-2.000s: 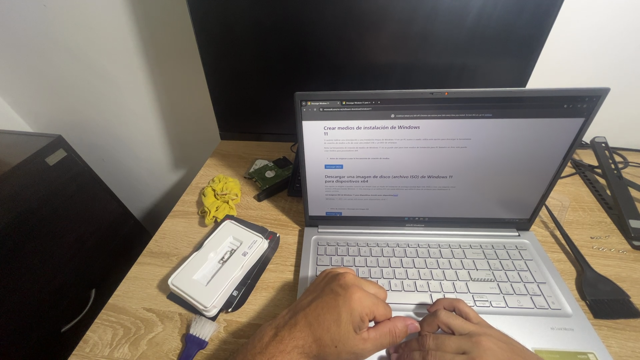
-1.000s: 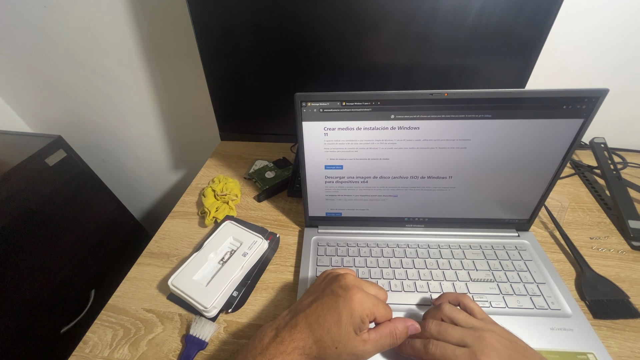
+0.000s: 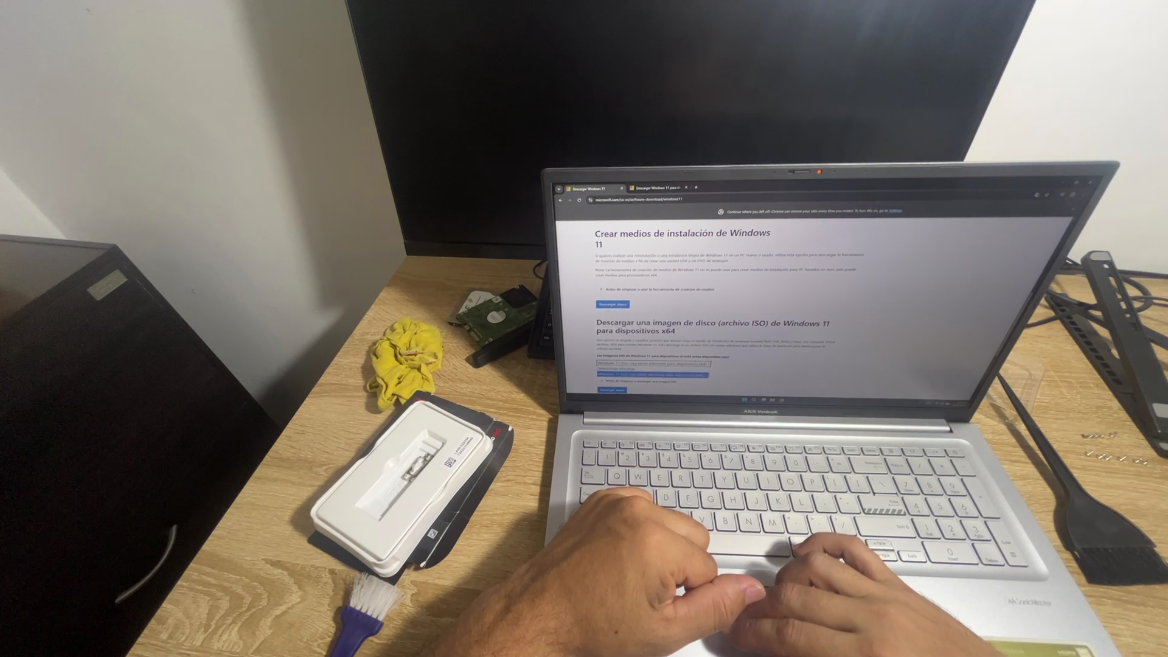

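Note:
A silver laptop (image 3: 1049, 584) stands unfolded on the wooden desk, its lit screen (image 3: 785, 265) showing a web page with text and blue buttons; a dropdown list is unfolded low on the page. My left hand (image 3: 620, 575) rests with curled fingers over the left part of the keyboard (image 3: 757, 479) and the palm rest. My right hand (image 3: 830, 602) lies beside it, low over the touchpad area, which both hands largely cover. The thumb of my left hand points at my right hand, close to it. Neither hand shows an object in its fingers, though the undersides are hidden.
Left of the laptop are a white tray in a dark box (image 3: 365, 506), a yellow scrunchie (image 3: 406, 360), a green circuit board (image 3: 497, 315) and a purple-handled brush (image 3: 360, 616). A black brush (image 3: 1095, 529), small screws (image 3: 1118, 456) and a black bar (image 3: 1127, 338) lie right. Behind stands a large monitor (image 3: 675, 100).
A dropdown list with a blue highlighted row now shows low on the laptop's page. Both hands stay in nearly the same place.

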